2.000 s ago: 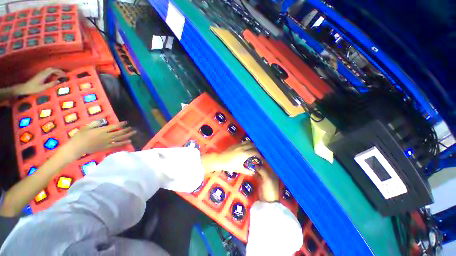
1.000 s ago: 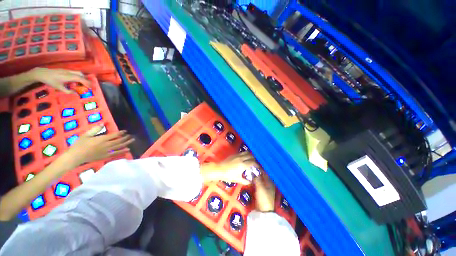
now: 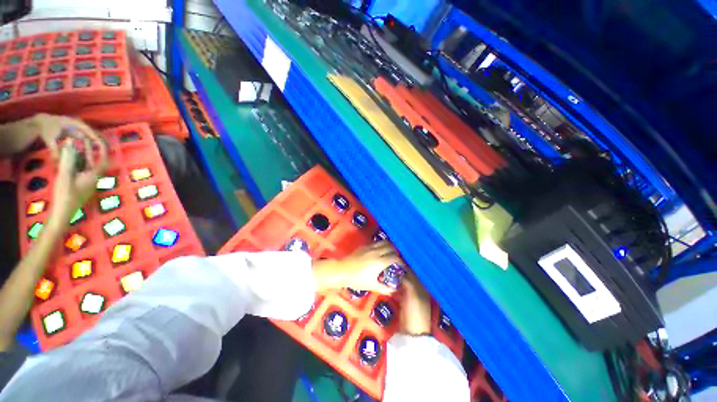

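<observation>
A round smartwatch unit [image 3: 391, 275], lit with a silver rim, is held between my two hands over the red-orange compartment tray [image 3: 271, 229]. My left hand [image 3: 358, 268] reaches in from the left and has its fingers on the unit. My right hand [image 3: 415, 305] is at the unit's right side, partly hidden by the shelf edge; its exact hold is hard to see. More round units [image 3: 336, 323] lie in the tray's pockets, and some upper-left pockets are empty. The tray's right side runs under the shelf edge.
A blue-edged green shelf [image 3: 440, 235] crosses diagonally at the right, with a cardboard strip [image 3: 393, 137], flat red pieces, cables and a black box [image 3: 621, 314]. At left, a coworker's hands [image 3: 75, 157] are over a tray [image 3: 149, 267] of lit square units. Stacked red trays stand behind.
The coworker's hands have come together at the upper left of their tray, and the square screens have changed colour. My hands stay around the round unit; the view has shifted slightly.
</observation>
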